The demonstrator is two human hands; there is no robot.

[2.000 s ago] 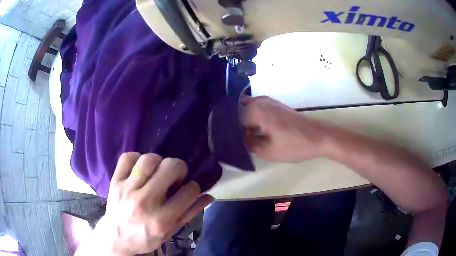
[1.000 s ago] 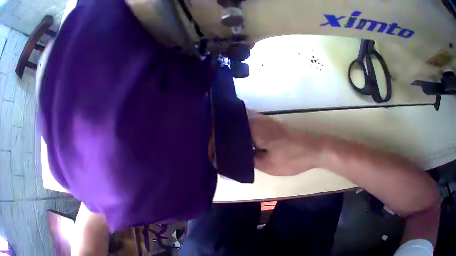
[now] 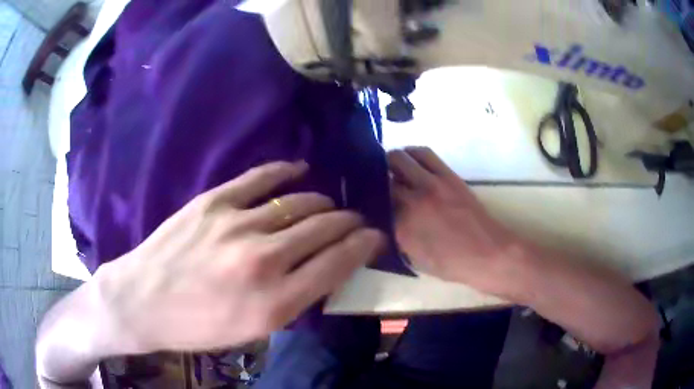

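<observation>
The purple garment [image 3: 175, 129] lies bunched on the table left of the needle, and part of it hangs over the front edge. A darker purple strip [image 3: 369, 182] runs along its right side from under the needle area to a pointed end near the table edge. My left hand [image 3: 251, 247] lies on the cloth with its fingers stretched over the strip; the image is blurred and its grip is unclear. My right hand [image 3: 437, 216] holds the strip's right edge, its fingertips partly hidden. The presser foot area [image 3: 373, 114] is just above the hands.
The cream sewing machine head [image 3: 487, 38] with blue lettering spans the top. Black-handled scissors [image 3: 567, 140] lie right of the needle. A small black fitting [image 3: 666, 161] is at the right. A dark wooden chair [image 3: 57, 49] stands at the upper left. The wearer's legs are below the table.
My left hand, mostly hidden under the raised cloth a second ago, is now on top of it near the strip. The garment is lower and flatter. My right hand remains at the strip.
</observation>
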